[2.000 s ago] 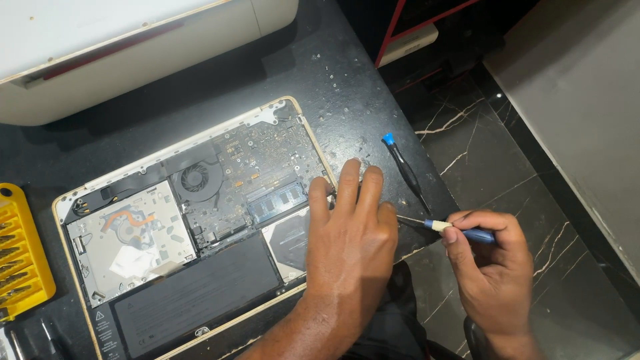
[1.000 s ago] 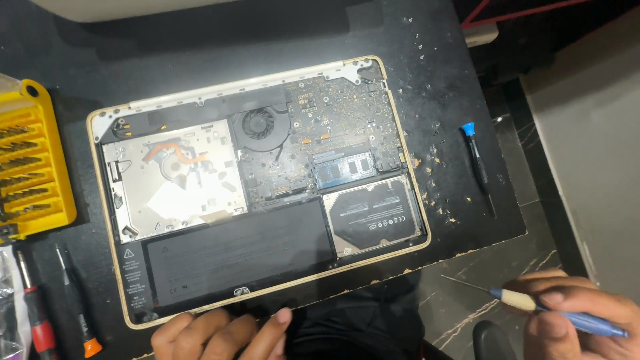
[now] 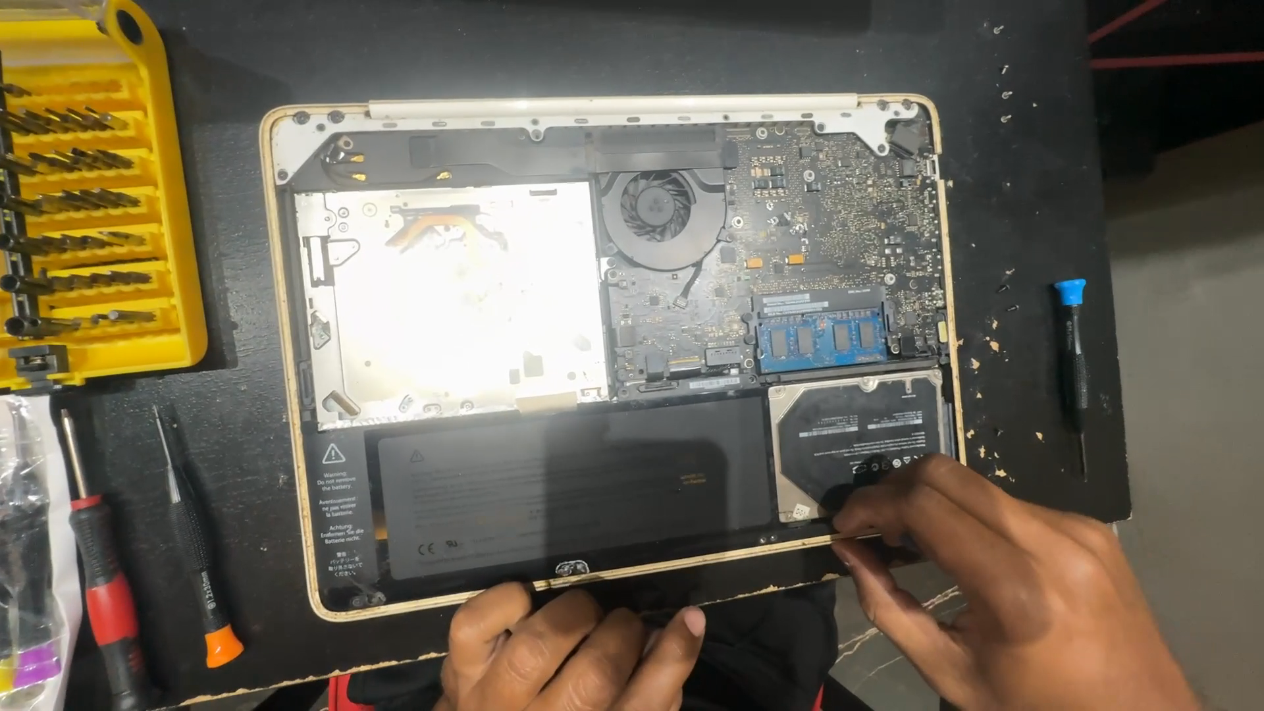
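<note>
An opened laptop lies flat, its inside facing up. Its optical drive, fan, blue memory module, battery and hard drive show. My left hand rests with curled fingers at the front rim, below the battery. My right hand is at the front right corner, fingertips over the drive's lower edge and thumb below the rim. Whether it pinches something there is hidden. The blue-handled screwdriver does not show in either hand.
A yellow bit case stands at the left. Below it lie a red and black screwdriver, an orange-ended screwdriver and a plastic bag. A blue-capped screwdriver, small screws and crumbs lie on the right of the black table.
My right hand has moved from beside the laptop to its front right corner; the screwdriver it held no longer shows. My left hand went from the laptop's right side to its front rim. The view has shifted.
</note>
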